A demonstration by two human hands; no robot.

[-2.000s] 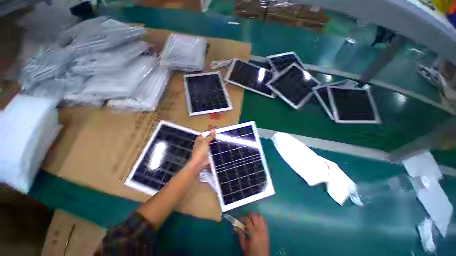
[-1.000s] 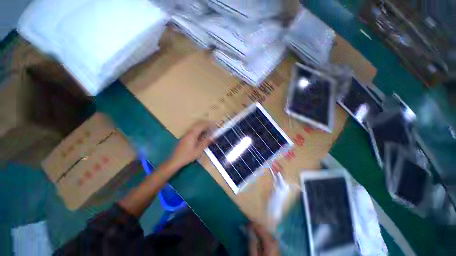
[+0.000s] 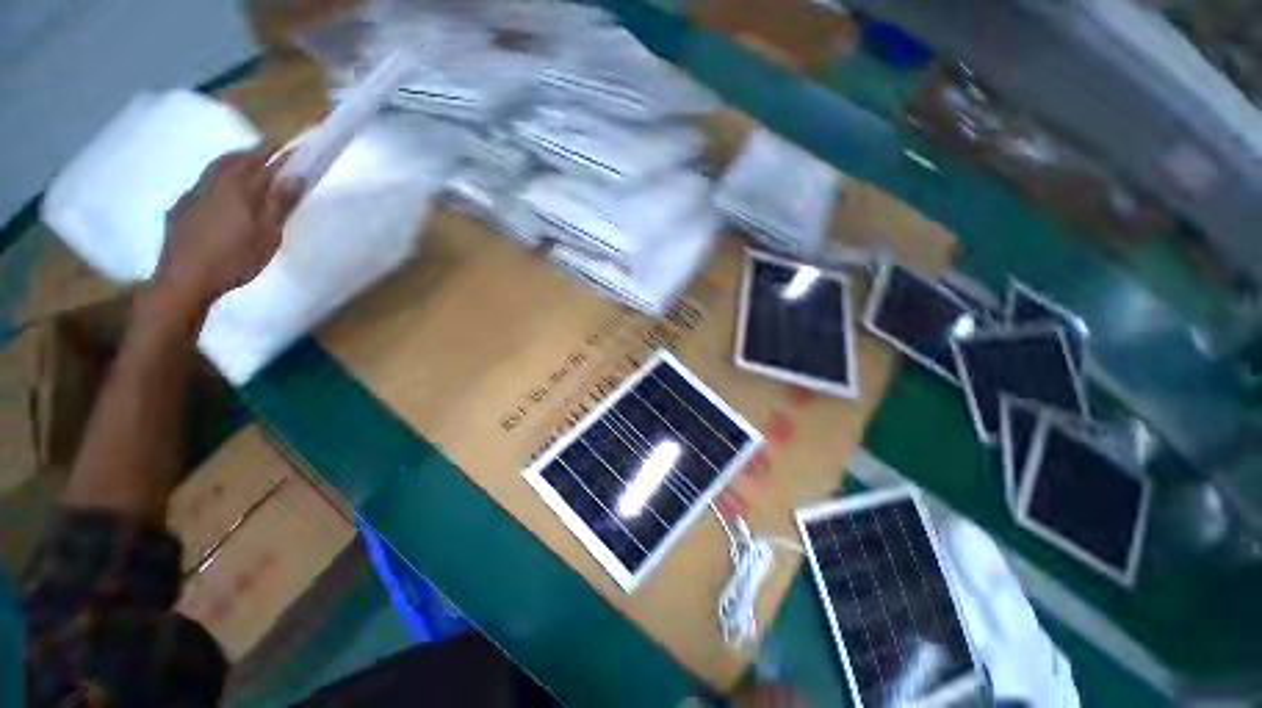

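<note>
A framed solar panel [image 3: 644, 468] lies face up on the cardboard, its white cable [image 3: 746, 588] bunched beside it. A second panel [image 3: 893, 595] lies to its right, partly over a crumpled white cloth [image 3: 1008, 609]. My left hand [image 3: 233, 228] is at the white foam stack [image 3: 339, 249] at upper left, fingers closed on a blurred, raised white foam sheet [image 3: 346, 122]. Only a blurred sliver of my right hand [image 3: 782, 696] shows at the bottom edge; its fingers and any hold are hidden.
Bagged packs [image 3: 595, 173] are piled on the cardboard [image 3: 457, 332] behind the panel. Another panel [image 3: 799, 322] lies behind it, with several overlapping panels [image 3: 1021, 374] at right. A carton [image 3: 249, 539] and blue bin [image 3: 408, 588] are below the table edge.
My left hand has left the middle panel's left edge and moved up-left to the foam stack, where it grips a sheet. My right hand has dropped almost out of view.
</note>
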